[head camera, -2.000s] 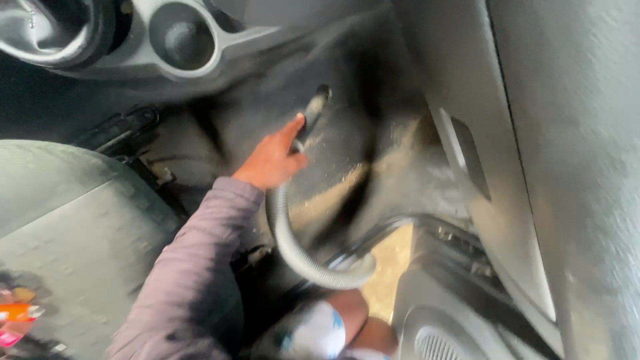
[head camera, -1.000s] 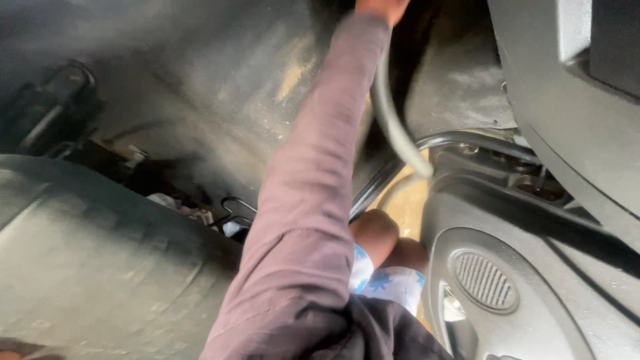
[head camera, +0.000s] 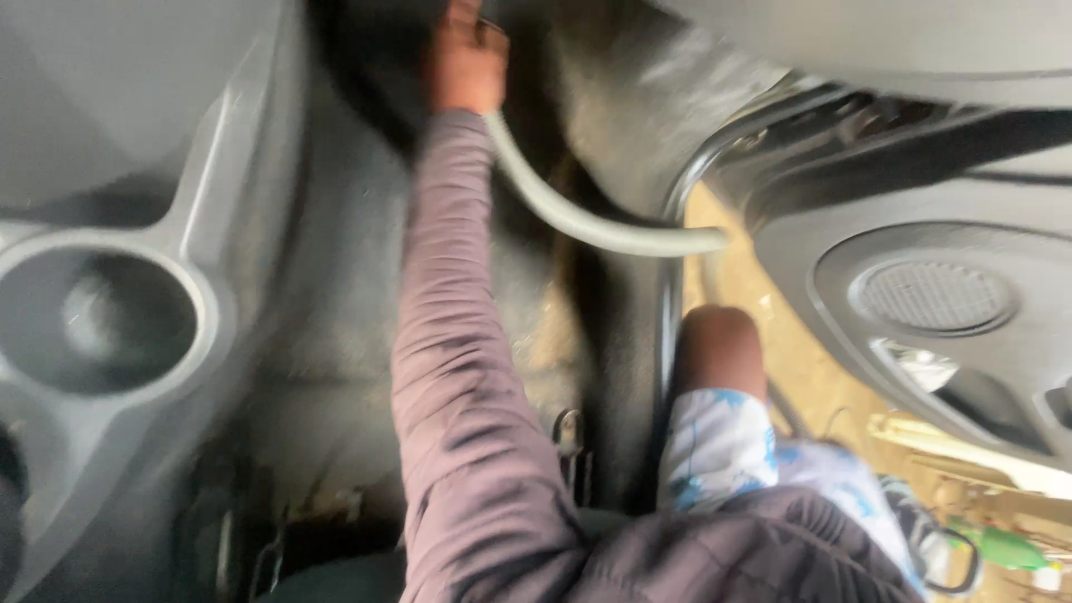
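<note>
My left hand (head camera: 469, 63) is at the top of the view, reaching into the footwell of a vehicle, with its sleeved arm stretched out below it. It is closed around a pale grey flexible hose (head camera: 603, 233). From under the wrist the hose curves down and right, crossing the door sill (head camera: 667, 318) to the open doorway. The hose's front end is hidden by the hand and the top edge of the frame. Motion blur softens the fingers. My right hand is not in view.
A grey console with a round cup holder (head camera: 96, 314) is on the left. The open door with a speaker grille (head camera: 934, 295) is on the right. My bare knee (head camera: 722, 347) is beside the sill. A green bottle (head camera: 1005, 546) lies outside, and metal seat fittings (head camera: 569, 431) are low in the footwell.
The view has shifted, bringing the cup holder back in at the left. My left hand keeps hold of the hose; two seconds ago the hose's tip showed ahead of it, and now it is hidden.
</note>
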